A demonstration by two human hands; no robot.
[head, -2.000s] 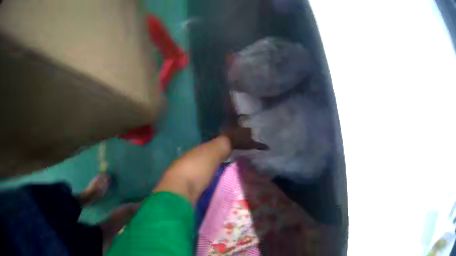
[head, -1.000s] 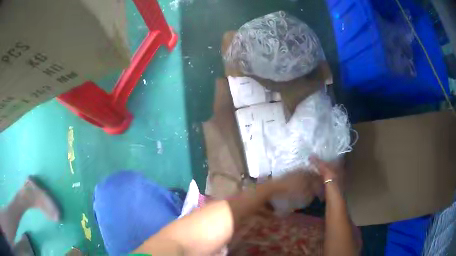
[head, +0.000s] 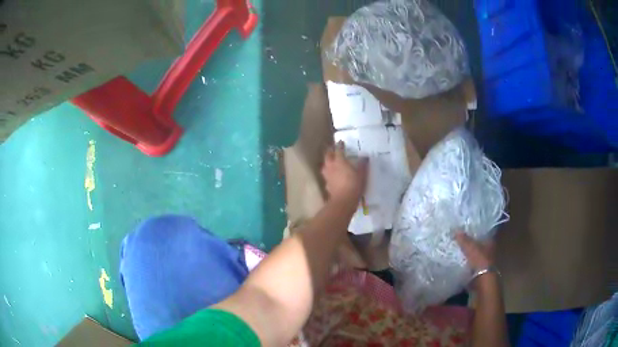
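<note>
A clear plastic bag full of thin white cords lies at the right of a small open carton. My right hand is on its right side, fingers curled against the plastic. White flat cartons with small print lie in the open brown carton. My left hand reaches over them, its fingers at their left edge; whether it grips one cannot be told. A second round bag of cords rests at the carton's far end.
A large brown shipping carton with black print is at the upper left, by red stool legs. Blue crates are at the upper right. A brown cardboard sheet lies at the right. My blue-clad knee is at the lower left.
The nearer cord bag has moved right and toward me, uncovering more white cartons. My hands have parted: the left is now over the cartons, the right on the bag.
</note>
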